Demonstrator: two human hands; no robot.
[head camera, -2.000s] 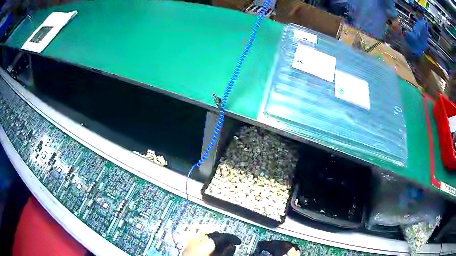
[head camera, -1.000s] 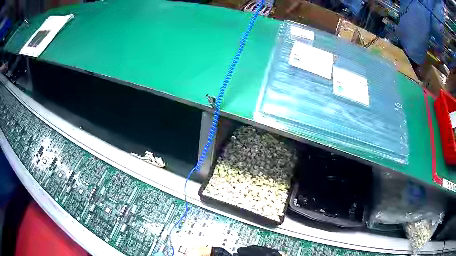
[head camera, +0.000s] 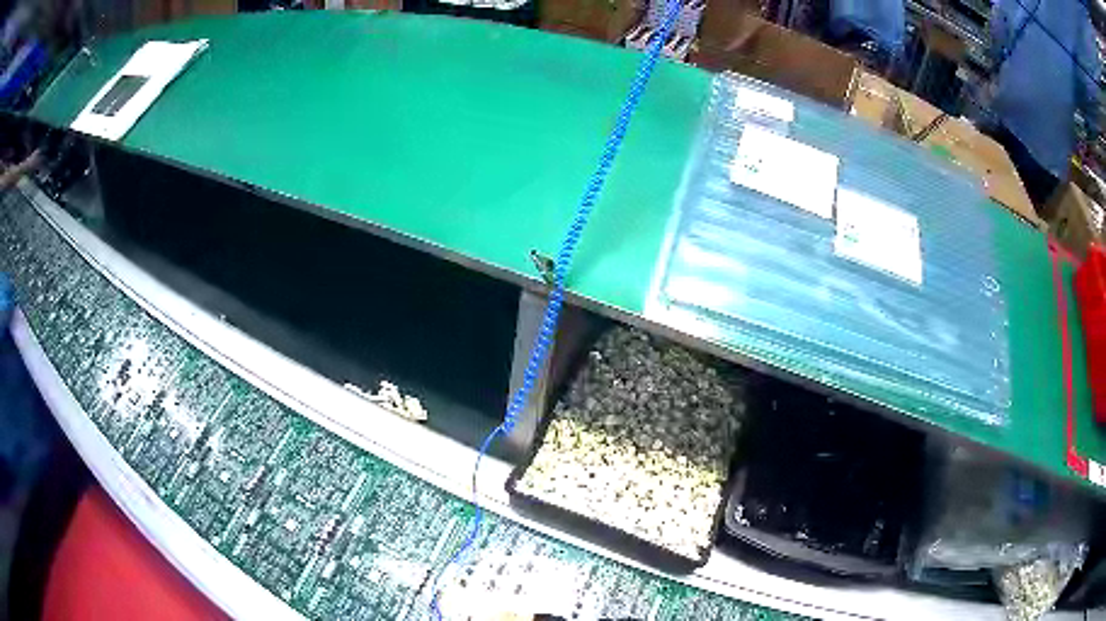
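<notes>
Green circuit boards (head camera: 267, 485) lie edge to edge in a long strip along the lower left and bottom. Only a tiny dark sliver, probably of my left hand (head camera: 552, 616), shows at the bottom edge; its hold is hidden. My right hand is out of the picture. A black tray (head camera: 606, 529) holds heaped cream-white parts, with darker-looking ones in the shade behind. The blue coiled cord (head camera: 594, 182) hangs past a small metal clip (head camera: 542, 261) on the shelf edge and runs thin down over the boards.
The green shelf (head camera: 400, 121) carries a bluish transparent stack (head camera: 728, 267) with white labels. A second black tray (head camera: 819, 546) and a clear plastic bag (head camera: 995, 510) are under it. Loose cream parts (head camera: 394, 400) lie on the left ledge. A red bin (head camera: 1092, 315) is at right.
My hands, partly visible at the bottom before, have dropped almost wholly out of the picture. The view has shifted slightly, so the shelf and trays appear lower and further right than one second ago.
</notes>
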